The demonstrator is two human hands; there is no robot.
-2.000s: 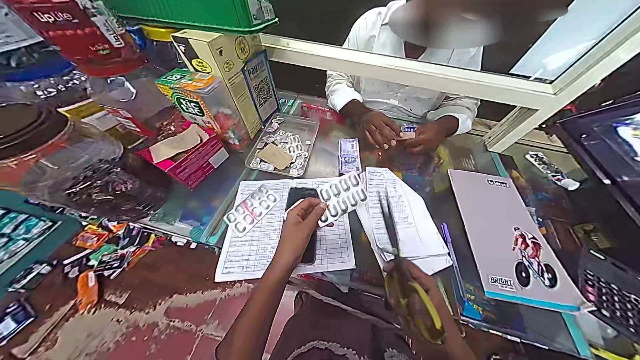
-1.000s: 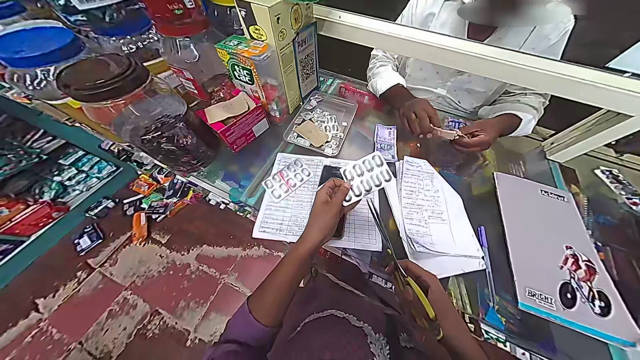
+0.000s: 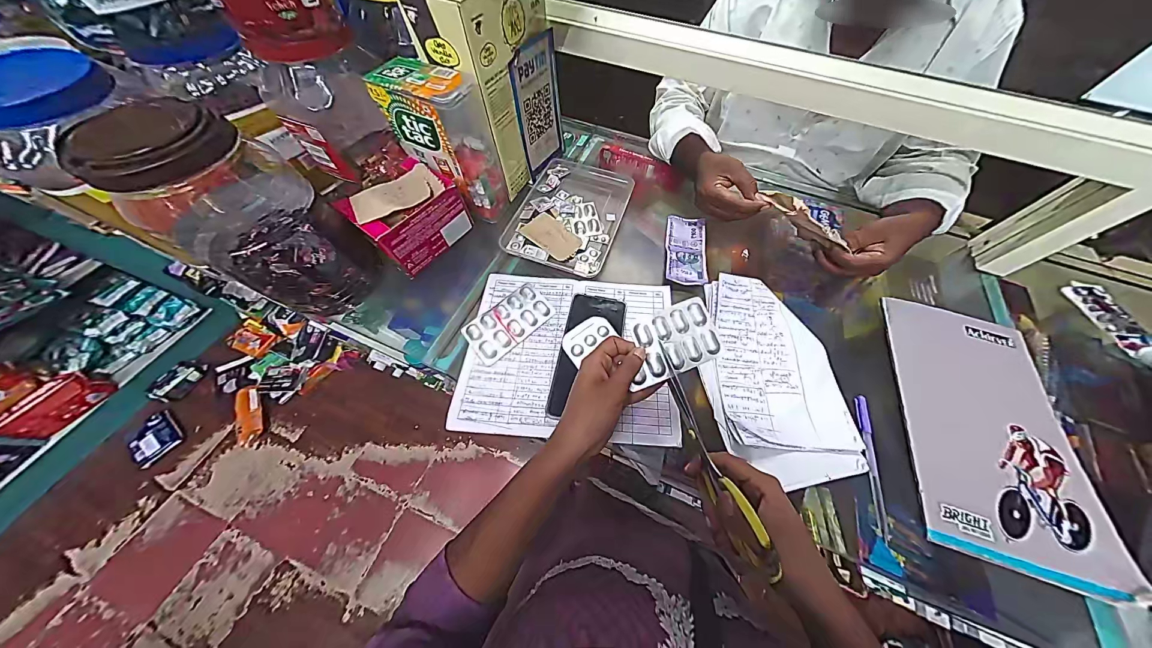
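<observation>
My left hand [image 3: 601, 391] pinches a silver blister pack of tablets [image 3: 679, 337] at its left edge. My right hand [image 3: 751, 504] holds scissors with yellow-and-black handles [image 3: 754, 517]; their blades meet the pack's lower edge. A small white blister piece [image 3: 589, 337] lies by my left fingertips, over a dark smartphone [image 3: 562, 382]; whether I hold it too, I cannot tell. Another blister pack with red marks [image 3: 508, 324] rests on a ruled, written sheet [image 3: 495, 396] left of the phone. Right of my hands are stacked written papers [image 3: 765, 378].
Across the glass counter a person's hands [image 3: 846, 243] hold folded notes. A banknote [image 3: 686, 250] lies near a clear tray of cut blister pieces [image 3: 612, 193]. Plastic jars [image 3: 270, 207] and a Tic Tac box [image 3: 423, 126] stand left; a grey notebook [image 3: 1008, 450] and a pen [image 3: 868, 450] lie right.
The scissors have moved from beside the blister pack to its lower edge. The other person's hands have moved apart, with the folded notes now spread between them. The view has shifted.
</observation>
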